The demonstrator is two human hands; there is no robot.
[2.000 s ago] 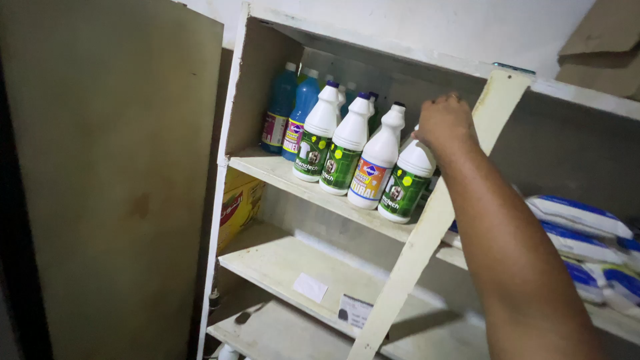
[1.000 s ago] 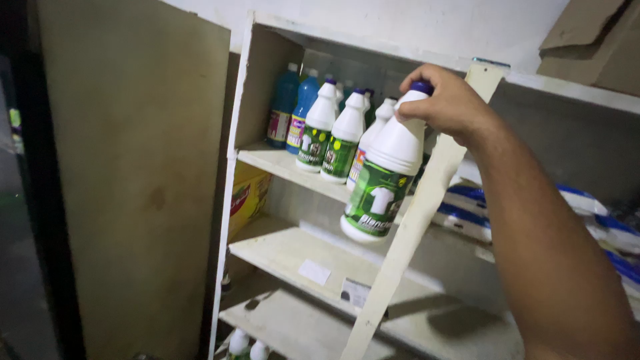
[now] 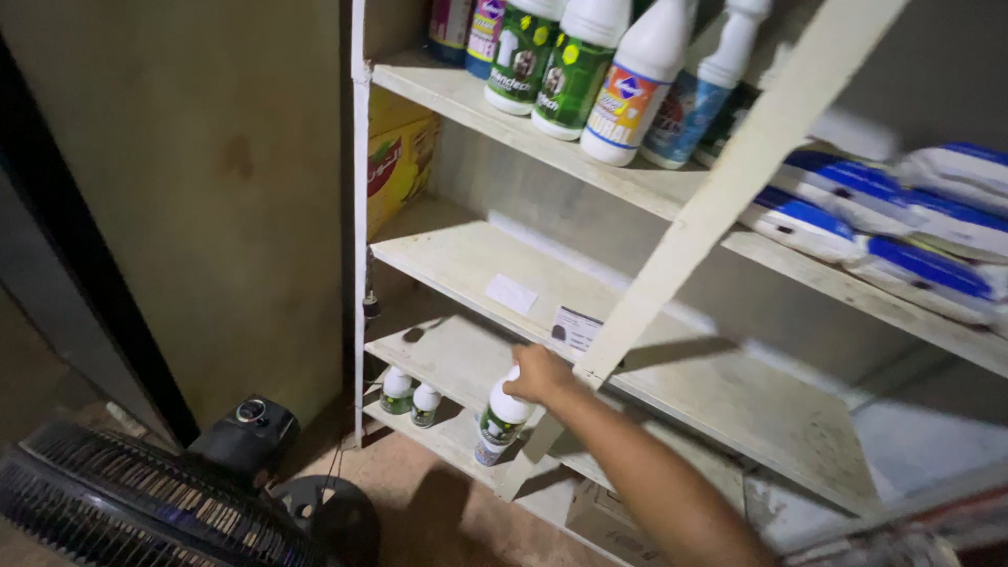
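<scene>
My right hand [image 3: 542,376] is closed round the neck of a white plastic bottle [image 3: 505,409] with a green label, in front of the lower shelves. Below and partly behind that bottle, another labelled container [image 3: 488,450] shows on the bottom shelf. Two more white bottles with green labels, one [image 3: 396,391] beside the other [image 3: 425,405], stand at the left of the bottom shelf. On the upper shelf stand several bottles, among them green-labelled ones [image 3: 573,79] and one with an orange label [image 3: 628,102]. My left hand is out of view.
A slanted white post [image 3: 709,213] crosses the shelving front. Blue-and-white packs [image 3: 929,268] lie on the right shelf. Papers, one a blank-looking slip [image 3: 512,294], lie on the middle shelf, near a yellow box [image 3: 394,173]. A black fan [image 3: 157,504] stands lower left; a cardboard box [image 3: 610,520] sits low.
My right hand has taken a green-labelled white bottle from the upper shelf and carried it down to the lower shelves. The view has tilted downward.
</scene>
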